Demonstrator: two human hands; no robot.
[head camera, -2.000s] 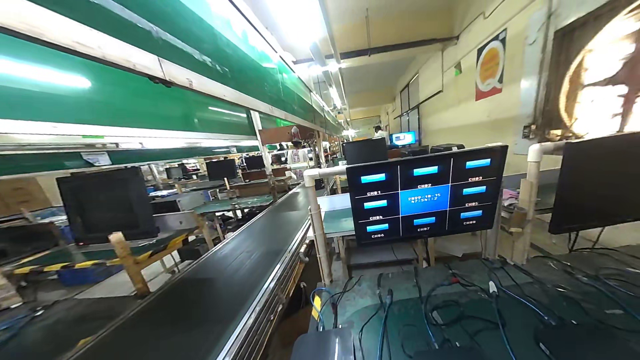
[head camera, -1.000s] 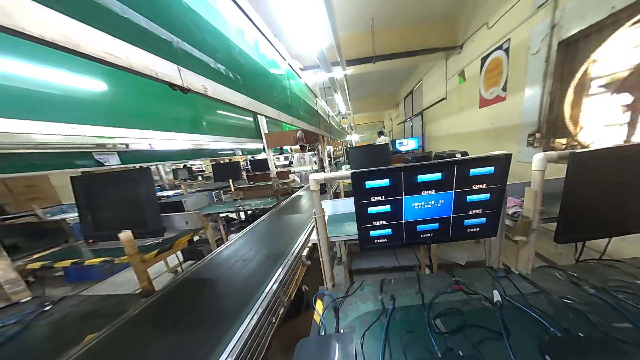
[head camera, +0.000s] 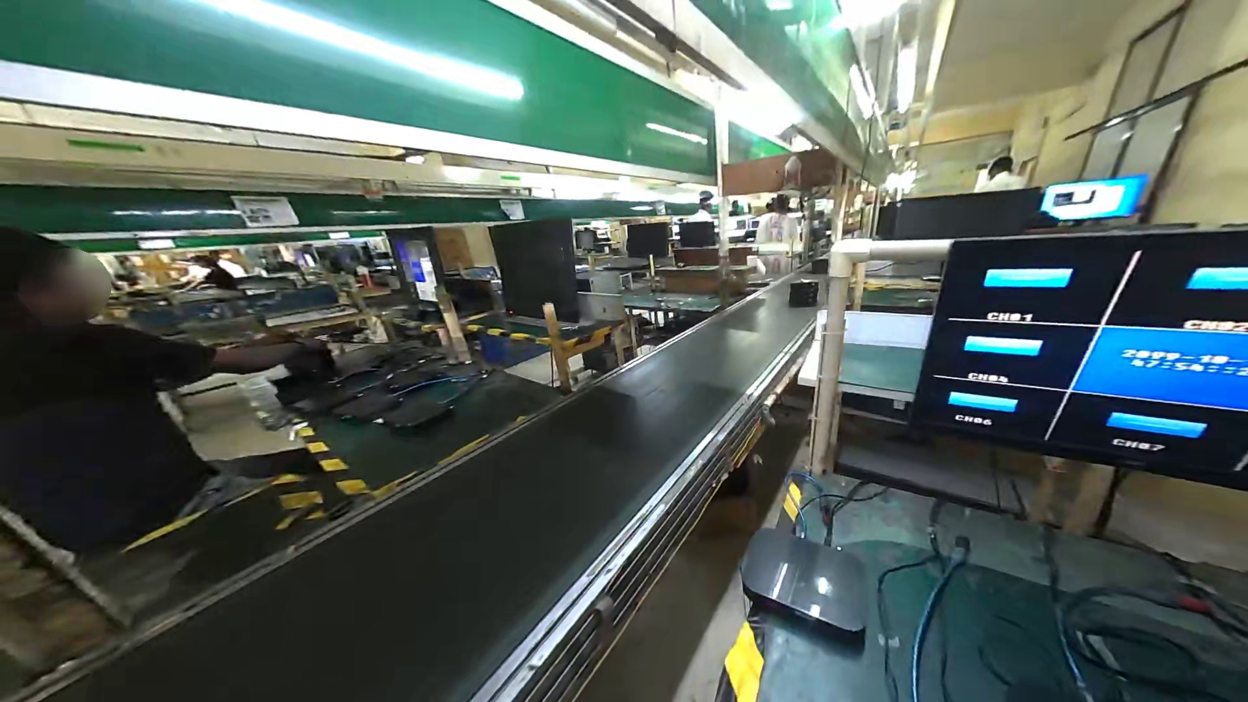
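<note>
Neither my left hand nor my right hand shows in the head view. A glossy black box-shaped electronic device (head camera: 805, 585) rests on the near left corner of the green workbench (head camera: 819, 673) at the lower right. Blue and black cables (head camera: 938, 609) lie on the bench to the right of the device. Behind them a monitor (head camera: 1092, 356), cut off by the right edge, displays a grid of channel panels with blue bars.
A black conveyor belt (head camera: 546, 487) runs from lower left into the distance, with a small dark object (head camera: 803, 292) far along it. Across it, a co-worker (head camera: 97, 390) in dark clothing reaches over a bench with black devices (head camera: 419, 400). A pipe post (head camera: 834, 370) stands beside the monitor.
The view has swung to the left. The co-worker across the belt and the small dark object on it now show.
</note>
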